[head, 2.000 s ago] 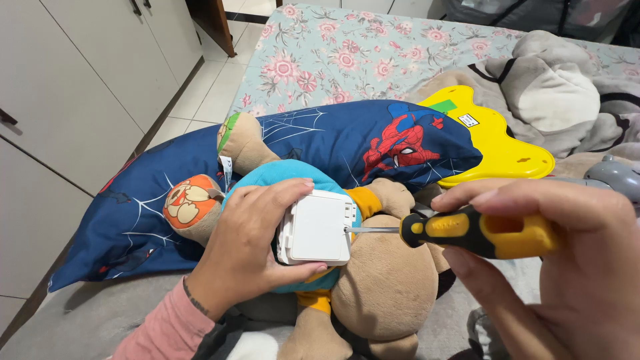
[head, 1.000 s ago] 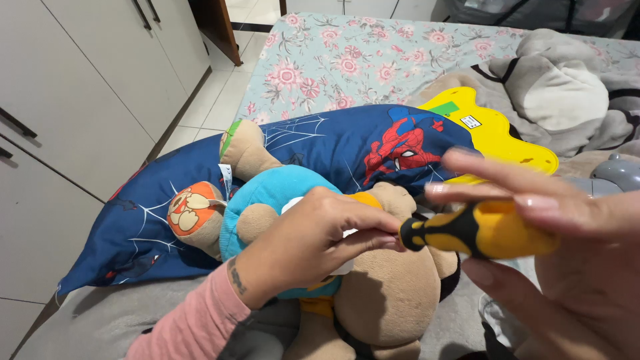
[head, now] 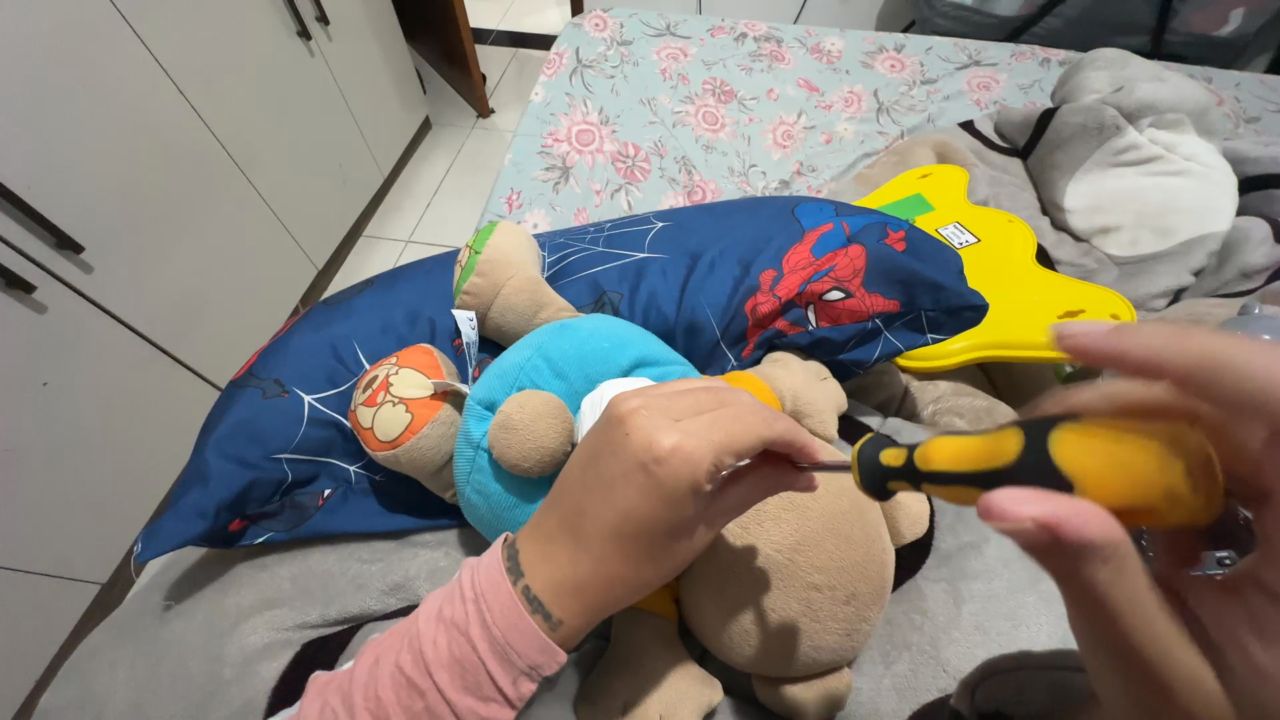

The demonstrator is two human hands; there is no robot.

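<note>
My right hand [head: 1130,560] holds the yellow and black handle of a screwdriver [head: 1040,462], its shaft pointing left. The thumb and fingers of my left hand [head: 650,480] pinch around the shaft, and the screwdriver's tip is hidden behind them. Beneath my left hand lies a tan plush toy [head: 800,560] in a turquoise and yellow outfit. Part of a white plastic box [head: 608,398] shows on its turquoise middle; my left hand covers the rest.
A navy pillow [head: 640,260] with a spider-hero print lies behind the plush. Behind it are a yellow plastic board [head: 1000,290], a grey plush [head: 1140,170] and a floral mattress [head: 720,110]. A grey blanket [head: 400,580] lies underneath; cabinets [head: 180,130] stand left.
My left hand held the sides of the white box two seconds ago; now it pinches the screwdriver's shaft and covers most of the box. The screwdriver stays in my right hand.
</note>
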